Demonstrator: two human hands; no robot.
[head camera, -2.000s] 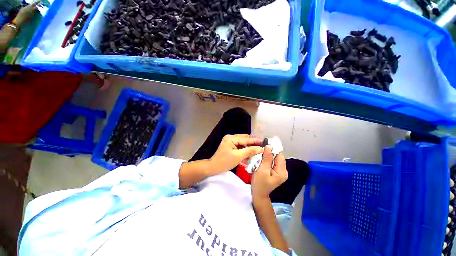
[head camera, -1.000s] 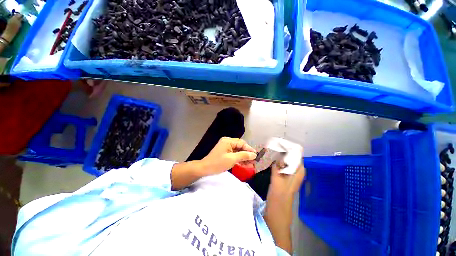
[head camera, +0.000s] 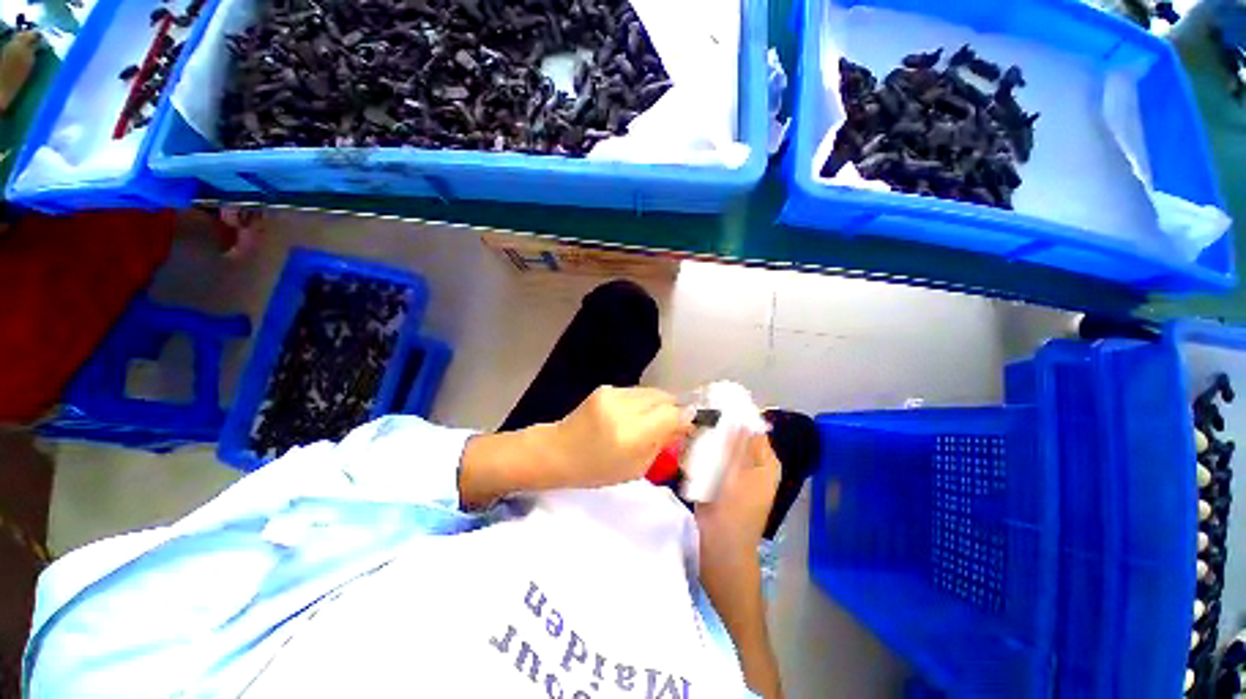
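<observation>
My left hand (head camera: 622, 434) is above my lap, its fingertips closed on a small dark part (head camera: 707, 418). My right hand (head camera: 742, 489) holds a crumpled white cloth (head camera: 720, 444), which lies against and partly around the dark part. The hands are close together, and the cloth and right fingers are slightly blurred. A red object (head camera: 664, 464) shows at my lap, partly hidden behind the hands and cloth.
A large blue tray (head camera: 451, 178) heaped with dark parts and a smaller-pile tray (head camera: 984, 235) stand on the bench ahead. A floor tray (head camera: 246, 410) and blue stool (head camera: 205, 362) are at left. Stacked blue crates (head camera: 1080, 519) stand at right. A person in red is at far left.
My right hand has brought the cloth back left onto the dark part; a second ago they were apart. My left hand still holds the part. The view has shifted slightly.
</observation>
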